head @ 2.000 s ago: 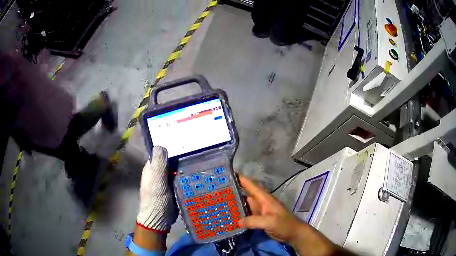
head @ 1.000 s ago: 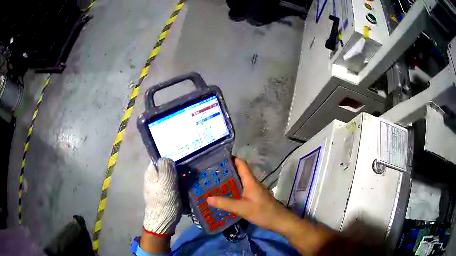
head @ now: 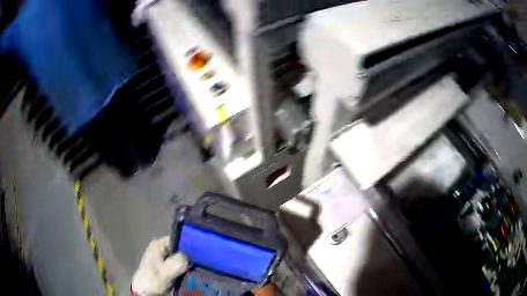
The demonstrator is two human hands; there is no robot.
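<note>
The grey teach pendant [head: 225, 248] is low in the picture, tilted, with its top handle up and its screen showing plain blue. Its keypad is mostly cut off by the bottom edge. My left hand [head: 157, 270], in an off-white knit glove with a red cuff edge, holds the pendant's left side, thumb on the front. My right hand [head: 266, 289] is bare and mostly cut off; only a small part shows at the pendant's lower right edge, so its grip cannot be told. The frame is blurred.
The white machine front [head: 211, 81] has red, yellow and green buttons. A white cabinet [head: 341, 254] stands right of the pendant. A crowded green circuit board [head: 500, 231] lies at far right. A person in blue [head: 69, 58] is at upper left. Yellow-black floor tape [head: 91, 240] runs at lower left.
The view has swung right towards the machine. The pendant now sits lower, and its screen has turned from mostly white to blue. The circuit board and the person in blue have come into view.
</note>
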